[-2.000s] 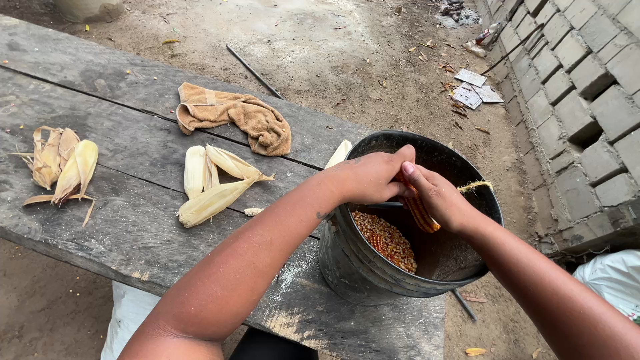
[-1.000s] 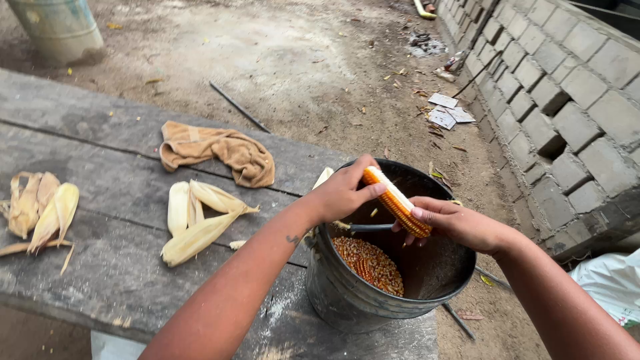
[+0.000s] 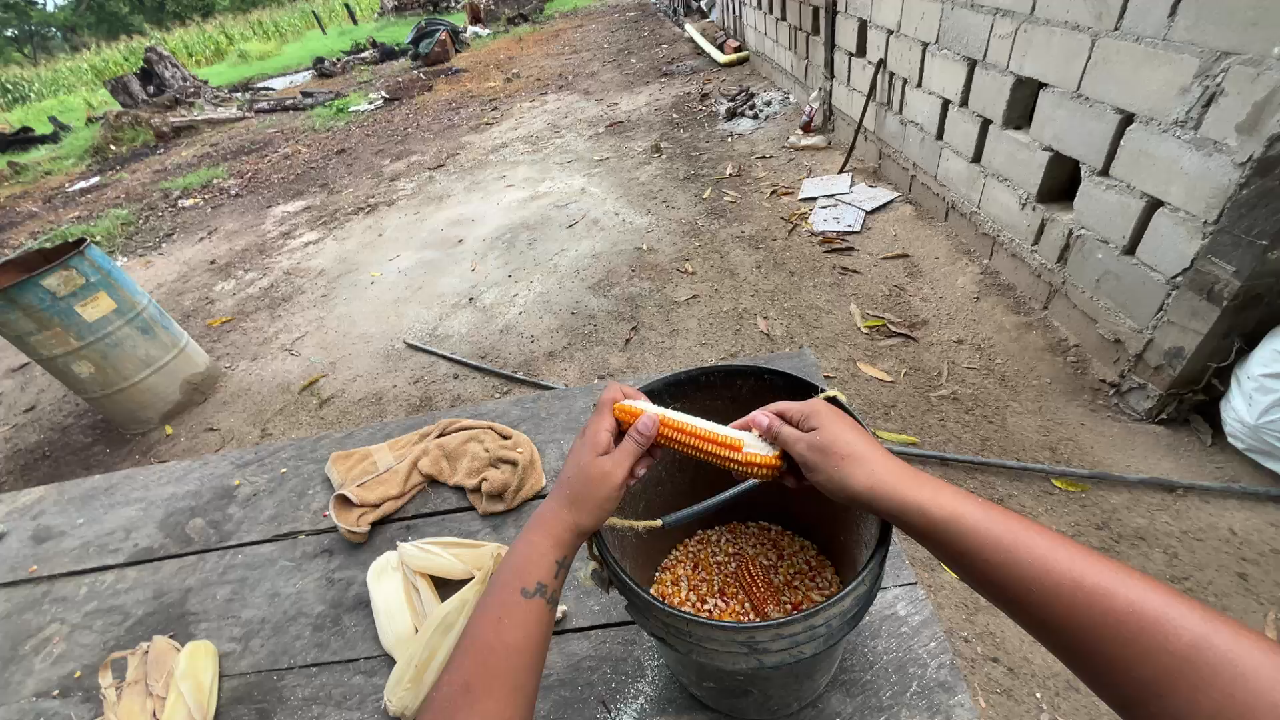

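Observation:
An orange corn cob (image 3: pixel 700 441), its upper side partly bare and white, is held level above a black plastic bucket (image 3: pixel 740 660). My left hand (image 3: pixel 610 460) grips the cob's left end, thumb on top. At the other end, my right hand (image 3: pixel 825 445) has its thumb and fingers round the tip. Loose corn kernels (image 3: pixel 750 570) lie in the bucket, with a joined strip of kernels among them. The bucket's wire handle, with a dark tube grip (image 3: pixel 710 503), crosses its opening below the cob.
On the wooden plank table (image 3: pixel 270 600) lie a tan cloth (image 3: pixel 435 475), dry corn husks (image 3: pixel 430 610) and more husks (image 3: pixel 160 680) at the lower left. Beyond stand a rusty blue drum (image 3: pixel 95 335) and a block wall (image 3: pixel 1010 130). A dark hose (image 3: pixel 1080 474) crosses the ground.
The cob, low between both hands two seconds ago, was raised and tilted a second ago and is now nearly level. The view has tipped up, showing more of the yard.

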